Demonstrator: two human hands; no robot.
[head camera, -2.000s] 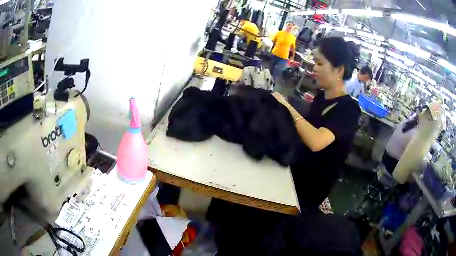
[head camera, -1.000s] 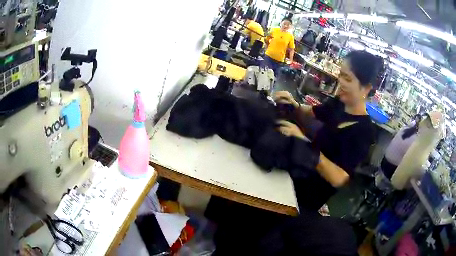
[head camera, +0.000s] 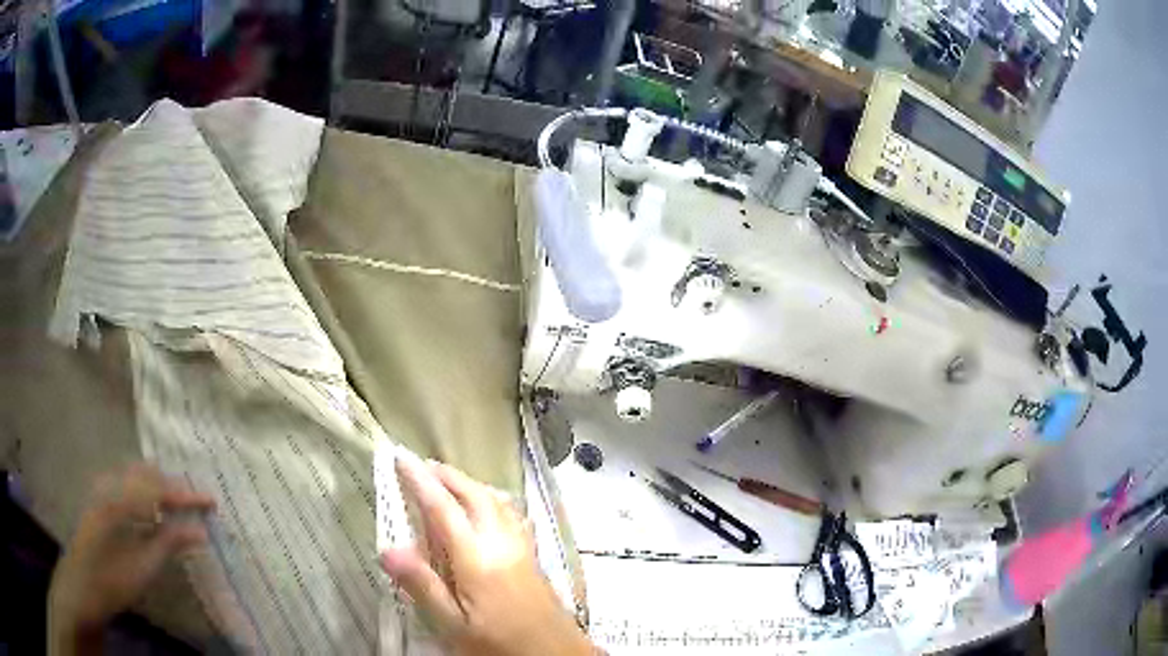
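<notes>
A khaki garment piece (head camera: 423, 205) with a pale seam line lies left of the sewing machine head (head camera: 769, 308). Cream cloth with thin dark stripes (head camera: 256, 449) lies over the khaki. My right hand (head camera: 480, 551) is at the striped cloth's right edge near the front, with a white strip of the cloth between thumb and fingers. My left hand (head camera: 128, 551) is blurred over the left part of the cloth, fingers apart and slightly curled; no held thing shows. The needle area is mostly hidden behind the head's left end.
Black thread snips (head camera: 707, 510), an awl (head camera: 779, 495), a pen (head camera: 737, 423) and black scissors (head camera: 835, 566) lie right of the cloth. Printed papers (head camera: 935, 564) and a pink bottle (head camera: 1057, 557) are farther right. A lamp (head camera: 574, 244) hangs at the head's left end.
The view has swung left and down from the neighbouring table with a person handling black cloth to the sewing machine and khaki garment. Both my hands have come into view.
</notes>
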